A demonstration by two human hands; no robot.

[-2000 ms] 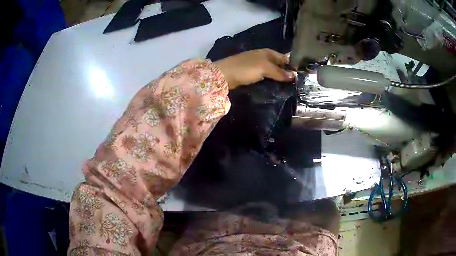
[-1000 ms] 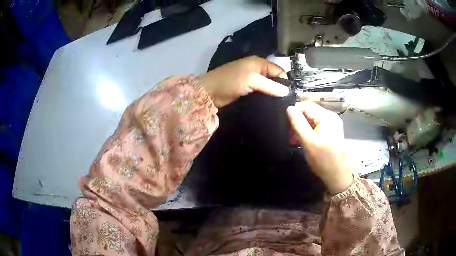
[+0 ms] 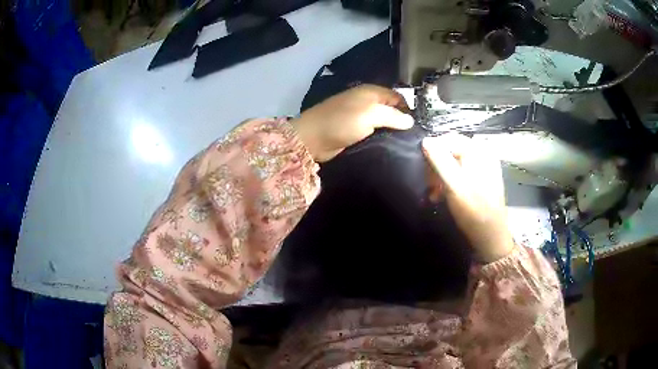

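A dark cut panel [image 3: 368, 216] spreads from the machine's needle area down over the table's front edge to the lap. My left hand [image 3: 353, 121] is bare and pinches the panel's upper edge just left of the presser foot [image 3: 424, 115]. My right hand [image 3: 472, 191] is bare and grips the panel's edge just below the foot, with the thumb and index finger close to the metal parts. The fingertips of both hands are partly hidden by cloth and glare. The sewing machine [image 3: 462, 54] stands at the upper right.
Black cut pieces [image 3: 245, 47] lie on the white table [image 3: 94, 180] at the upper left. Blue-handled scissors [image 3: 570, 252] hang at the right edge. A grey cylindrical lamp [image 3: 483, 89] on a flexible cable is beside the needle. Blue cloth or bins [image 3: 36, 130] are at the far left.
My right hand, absent two seconds ago, has come in and holds the cloth below the foot. My left hand has moved slightly down and left. The cloth near the foot is stretched between them.
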